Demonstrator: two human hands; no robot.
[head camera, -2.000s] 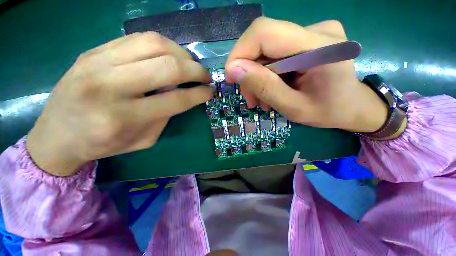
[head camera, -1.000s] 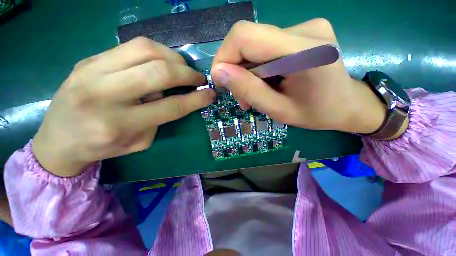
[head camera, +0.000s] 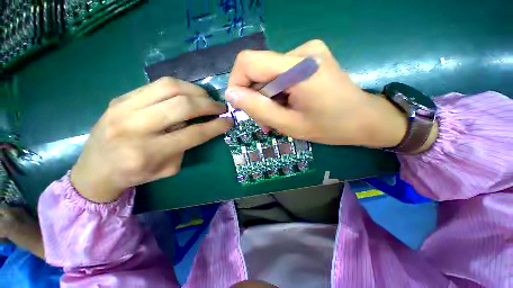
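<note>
A green PCB panel (head camera: 270, 159) with rows of small boards and silver and dark parts lies near the bench's front edge. My right hand (head camera: 315, 104) holds metal tweezers (head camera: 293, 76) like a pen, its fingertips over the panel's upper left part; the tweezer tips are hidden. My left hand (head camera: 149, 135) has its thumb and index fingertips close together at the panel's upper left corner, beside a pale spot. Whether they grip a small part or the panel cannot be told.
A dark strip (head camera: 208, 56) lies on clear film (head camera: 225, 25) with blue handwriting, just beyond my hands. Stacked PCB panels (head camera: 53, 28) stand at the far left. Another person's arm (head camera: 19, 228) shows at the left edge. A small pale mark (head camera: 328, 178) is at the bench's front edge.
The view has shifted, showing more of the film, the stacked panels and another person's arm. Both hands stay together over the panel's upper left part; the tweezers' rear end appears shorter.
</note>
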